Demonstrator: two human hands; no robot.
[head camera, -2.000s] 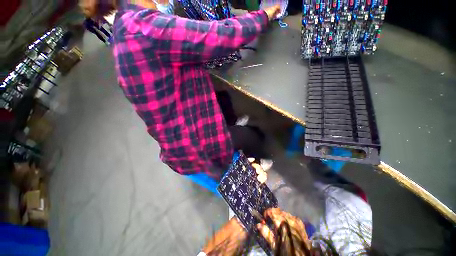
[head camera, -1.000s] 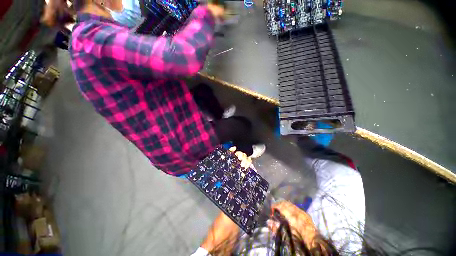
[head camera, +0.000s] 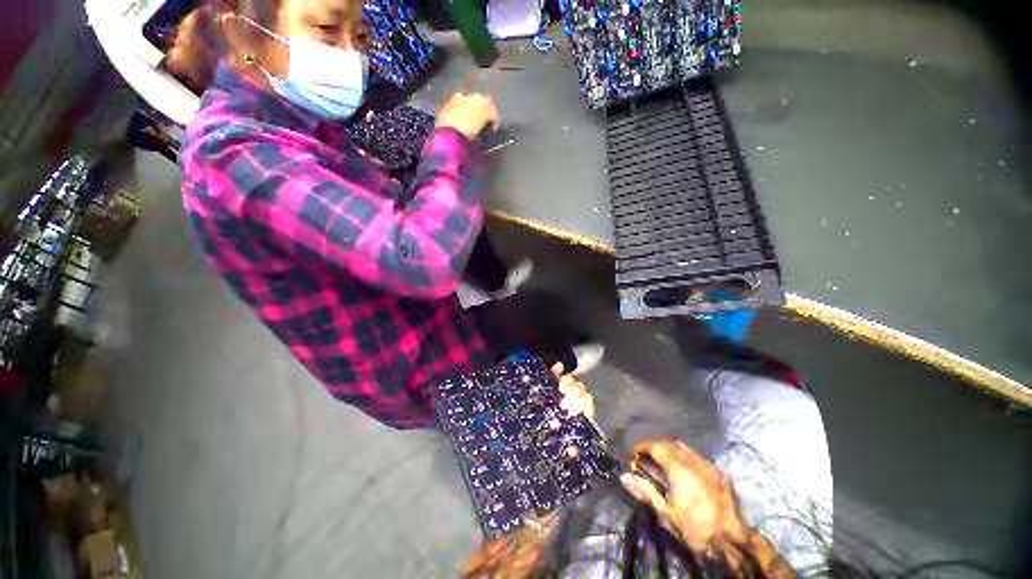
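Note:
A black circuit board panel (head camera: 515, 441) with rows of pale marks is tilted low in front of me. My left hand (head camera: 575, 396) is shut on it, fingers showing at its far right edge, the palm hidden beneath. My right hand (head camera: 690, 492) is just right of the panel's near right corner, curled around a small dark tool (head camera: 648, 466), mostly hidden by fingers. Strands of hair cover part of both arms and the panel's near edge.
A black slotted board rack (head camera: 693, 204) lies on the grey bench (head camera: 883, 181), with stacked boards (head camera: 656, 45) at its far end. A masked coworker in a plaid shirt (head camera: 340, 260) is at left. A blue stool (head camera: 730, 322) shows below the rack.
The panel has turned and its marked face shows more fully. My right hand now shows just off the panel. The coworker's face has turned into view, a hand lower over the bench. The view has shifted.

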